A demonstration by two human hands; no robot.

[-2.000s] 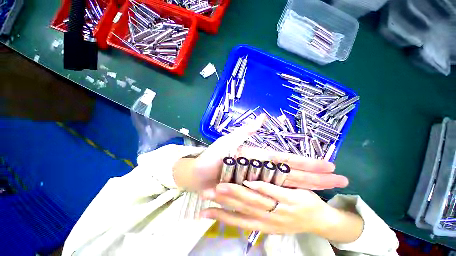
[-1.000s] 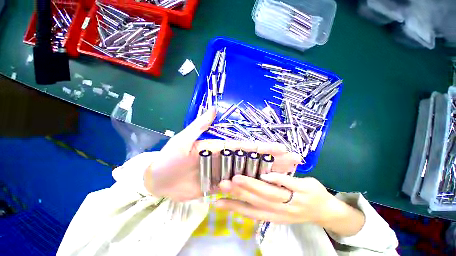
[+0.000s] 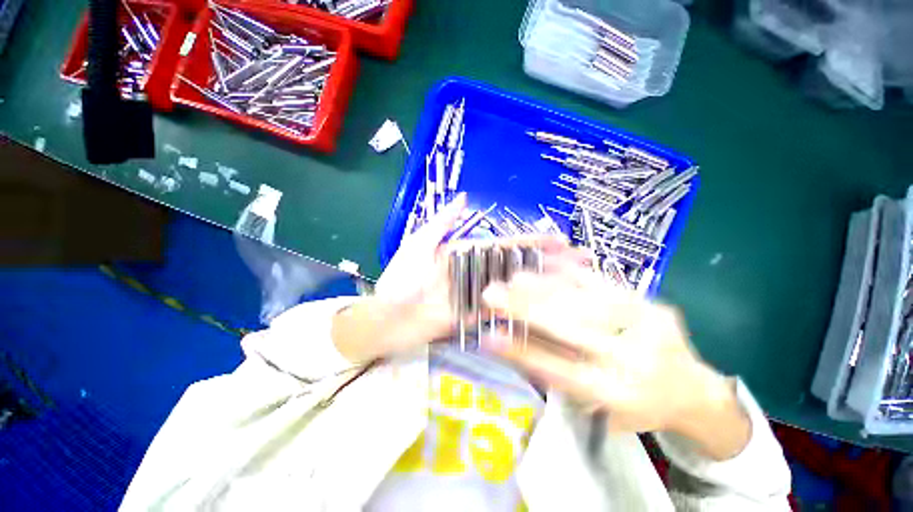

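Note:
A row of several silver stepped metal pins point(image 3: 493, 278) lies side by side across my left hand point(image 3: 405, 300), thick barrels up and thin stems towards me. My right hand point(image 3: 601, 335) is blurred and lies over the right part of the row, its fingers touching the pins. Both hands are over the near edge of the blue tray point(image 3: 501, 130). Loose pins point(image 3: 626, 205) lie in a pile on the tray's right side, and a smaller group point(image 3: 445, 160) lies along its left side.
Red bins point(image 3: 335, 100) with pins stand at the upper left beside a black flexible arm point(image 3: 118, 125). A clear plastic box point(image 3: 656, 60) with pins is beyond the tray. Stacked translucent trays point(image 3: 849, 320) are at the right edge. A white label point(image 3: 384, 136) lies left of the tray.
The pins no longer show their round ends; their sides and thin stems show now. The gap in the row has closed. My hands have moved up towards the tray.

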